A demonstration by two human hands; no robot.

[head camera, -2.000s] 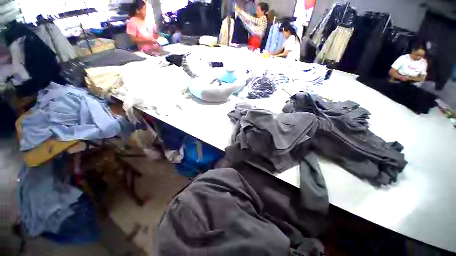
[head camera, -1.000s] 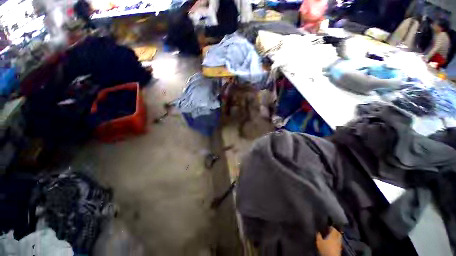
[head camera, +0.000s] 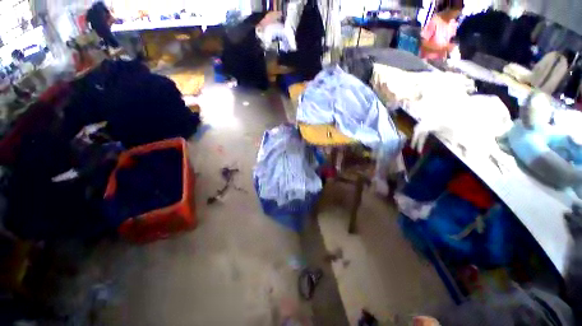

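Observation:
Dark grey cloth shows at the bottom right, cut off by the lower edge and blurred. A small skin-coloured sliver, which looks like part of my left hand, shows at the bottom edge just left of this cloth. Its fingers are cut off, so its grip cannot be told. My right hand is not in view. More dark grey cloth lies at the table's edge, at the right rim.
The white table runs along the right, with blue bundles under it. Light blue garments lie on a wooden stool. A red crate and a dark heap are left. A person in pink is beyond the table.
The view has swung left and down. The grey garments have slid toward the lower right, mostly out of view. The hand has dropped to the bottom edge; stool and crate appear larger.

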